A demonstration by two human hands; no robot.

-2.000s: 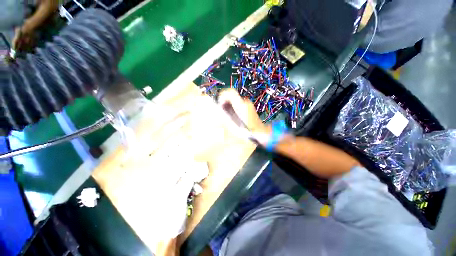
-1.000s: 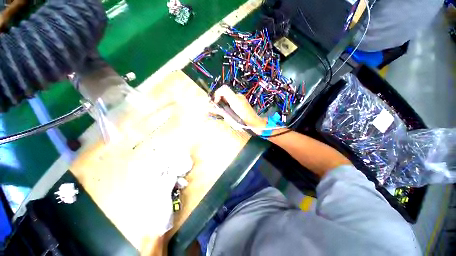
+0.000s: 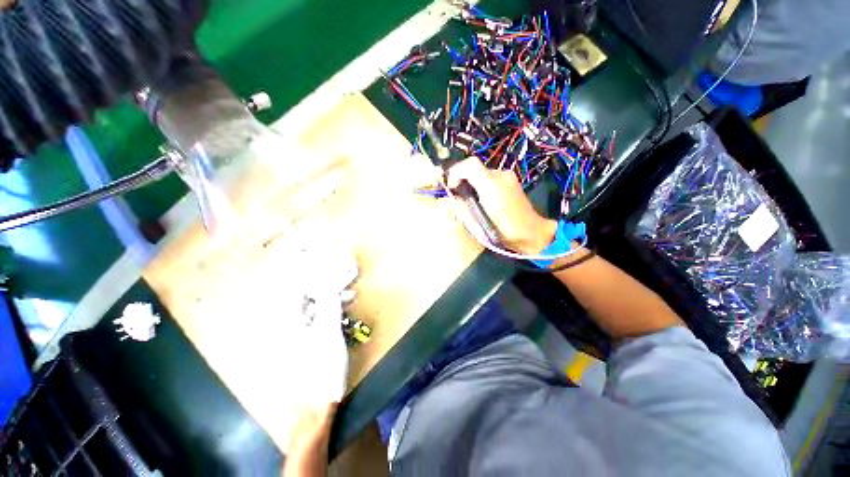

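My right hand (image 3: 499, 207), bare with a bright blue wrist strap (image 3: 567, 242), holds a dark pen-like soldering iron (image 3: 475, 212) at the right edge of the tan board (image 3: 401, 238). Its tip side is by the heap of red and blue wire leads (image 3: 522, 102); a few lead ends show beside the fingers. My left hand (image 3: 322, 349), in a white glove washed out by glare, is over the lower board, closed around a white part (image 3: 343, 279). A dark part with yellow-green spots (image 3: 357, 331) sticks out beside the glove. The glove's fingers are hard to make out.
A clear fume hood (image 3: 210, 140), ribbed hose (image 3: 84, 70) and metal tube (image 3: 89, 203) hang at upper left. A white part (image 3: 137, 321) lies left, near a black divided tray (image 3: 84, 419). A bag of leads (image 3: 718, 233) fills a dark bin; another person's foot (image 3: 746, 93) shows.
My right hand with the iron has shifted along the board's right edge beside the wire heap. The gloved left hand stays over the lower board. The camera view has also shifted.
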